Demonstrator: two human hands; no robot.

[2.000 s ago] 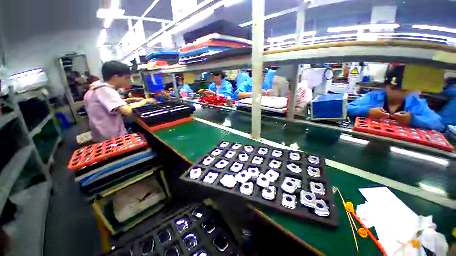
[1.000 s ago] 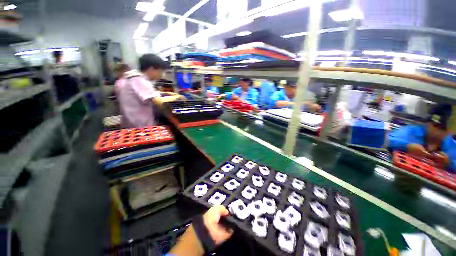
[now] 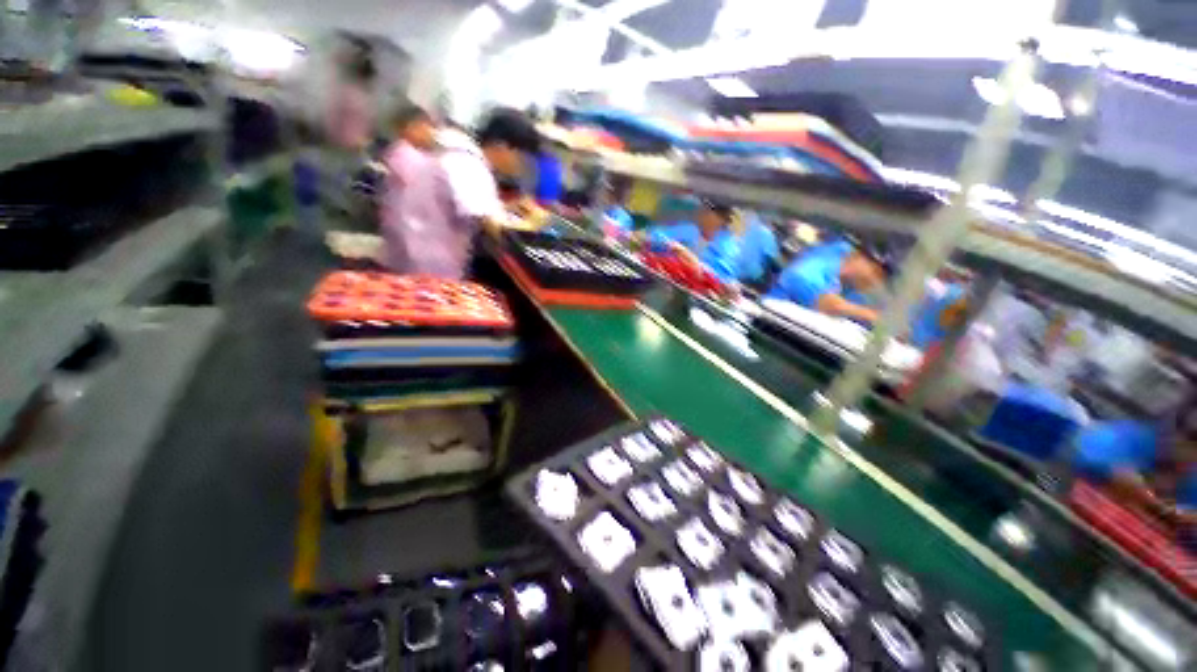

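Observation:
The large black parts tray (image 3: 614, 574) lies tilted at the lower right, cut off by the bottom edge. Its pockets hold silver-white rounded square housings (image 3: 608, 540) with dark round centres, and some are piled on top near its lower part. A lower black tray (image 3: 578, 597) with dark glossy parts sits at the bottom, left of the large tray. Neither my left hand nor my right hand can be made out. The picture is blurred.
The green bench (image 3: 696, 378) runs away ahead. An orange tray (image 3: 407, 302) tops a stack on a stand at the left. Shelves (image 3: 131, 302) stand at the far left. A person in pink (image 3: 427, 204) stands ahead; people in blue sit across the bench.
The view has turned left and tilted. The left hand seen at the large tray's near edge one second ago is gone from view. The large tray shows lower and further right.

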